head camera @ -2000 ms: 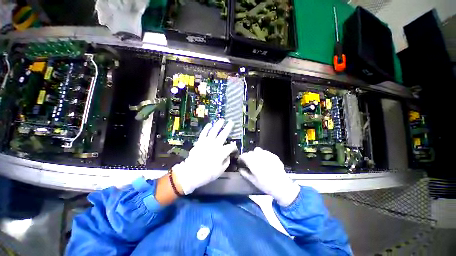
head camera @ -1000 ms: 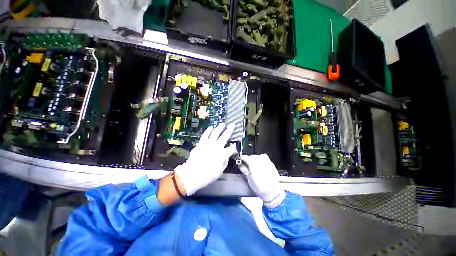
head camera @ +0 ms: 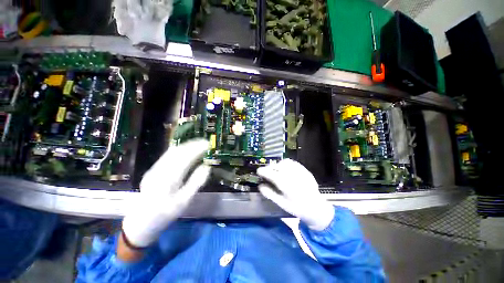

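Note:
A green circuit board (head camera: 232, 124) with yellow and white parts and a ribbed heatsink (head camera: 274, 124) lies in a black carrier (head camera: 309, 143) in front of me. My white-gloved left hand (head camera: 168, 188) is blurred at the carrier's lower left, thumb and fingers apart, below an olive-green clamp (head camera: 187, 130). My gloved right hand (head camera: 295, 190) is at the board's lower right corner, fingertips beside olive-green clamps (head camera: 246, 178); whether it grips one is hidden. Another clamp (head camera: 295, 131) lies right of the heatsink.
A larger board (head camera: 74, 110) is on the line at left, another board (head camera: 367, 132) at right. Behind the rail stand two bins (head camera: 295, 62) of green pieces, an orange-handled screwdriver (head camera: 378, 72) and a black box (head camera: 409, 52). A metal rail (head camera: 232, 205) runs along the near edge.
My left hand has left the heatsink's lower end and moved left to the carrier's lower left. My right hand stays near the lower right corner. Clamps below the board are now uncovered.

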